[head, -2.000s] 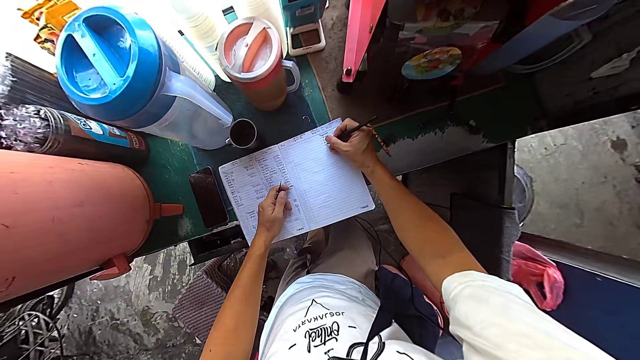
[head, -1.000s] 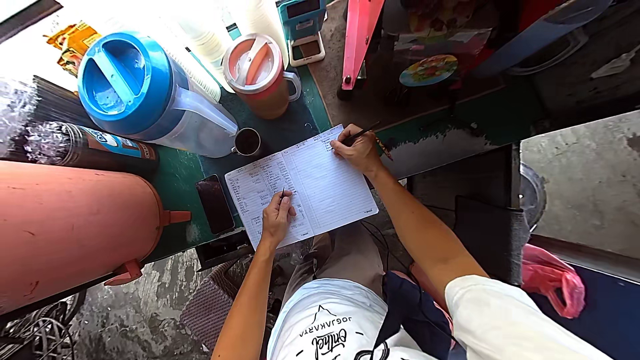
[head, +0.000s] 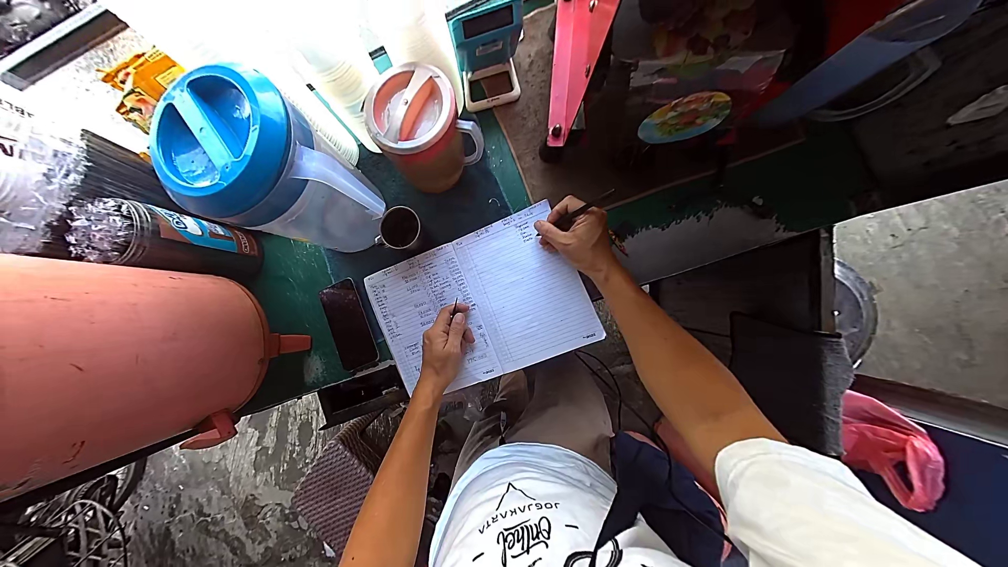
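Observation:
An open ruled notebook (head: 531, 315) lies at the near edge of the green table, its left page full of handwriting and its right page written on only near the top. My right hand (head: 581, 236) grips a dark pen (head: 587, 206) at the upper part of the right page. On the left page rests my left hand (head: 446, 342), with a small dark thin object, perhaps a pen cap, between thumb and finger. A dark phone (head: 349, 324) lies just left of the notebook, and a metal cup (head: 399, 227) with dark contents stands above it.
A blue-lidded pitcher (head: 228, 150) and a smaller red-lidded pitcher (head: 425, 126) stand behind the cup. Stacked plastic cups (head: 339, 75) are behind them. A large orange container (head: 126, 370) fills the left side. A pink metal frame (head: 579, 71) stands at the back, and a pink plastic bag (head: 890, 449) is at right.
The writing near the top of the right page has grown by some short lines. My right hand stays at that page with the pen; my left hand remains on the left page.

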